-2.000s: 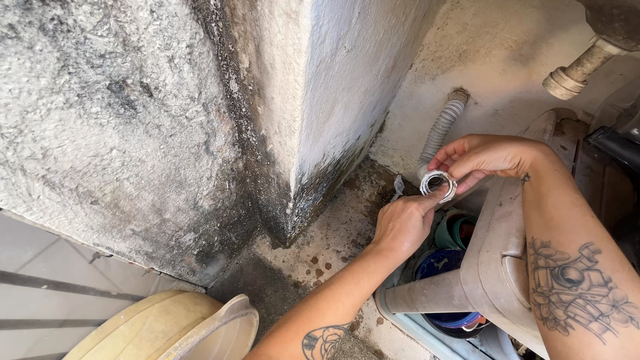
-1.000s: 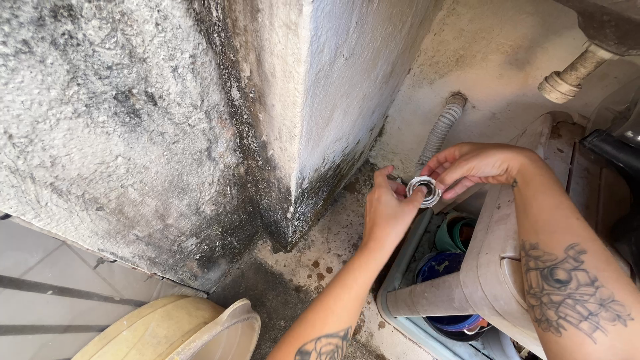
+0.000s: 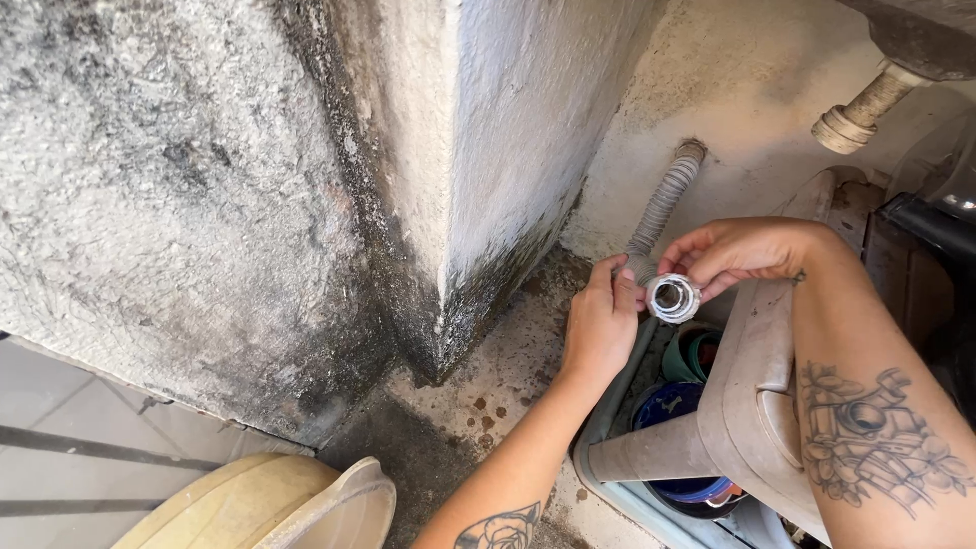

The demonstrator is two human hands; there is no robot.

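Note:
A grey corrugated drain hose [image 3: 665,200] comes out of the back wall and runs down to my hands. At its end is a white plastic ring-shaped fitting [image 3: 674,298], its round opening facing up toward me. My right hand [image 3: 720,255] grips the fitting from behind and the right. My left hand [image 3: 606,309] has its thumb and fingers at the fitting's left side, against the hose end; its exact hold is partly hidden. Above right, a threaded drain outlet [image 3: 850,122] hangs under a basin [image 3: 911,38], apart from the hose.
A mouldy wall corner [image 3: 442,305] juts out left of my hands. A beige plastic stool or table [image 3: 732,396] stands at the right, over a light-blue tray [image 3: 610,484] with pots and containers. A yellowish tub [image 3: 229,499] sits at the lower left.
The fitting has moved a little down and left from two seconds ago. My left fingers have shifted from its lower side to its left side, beside the hose.

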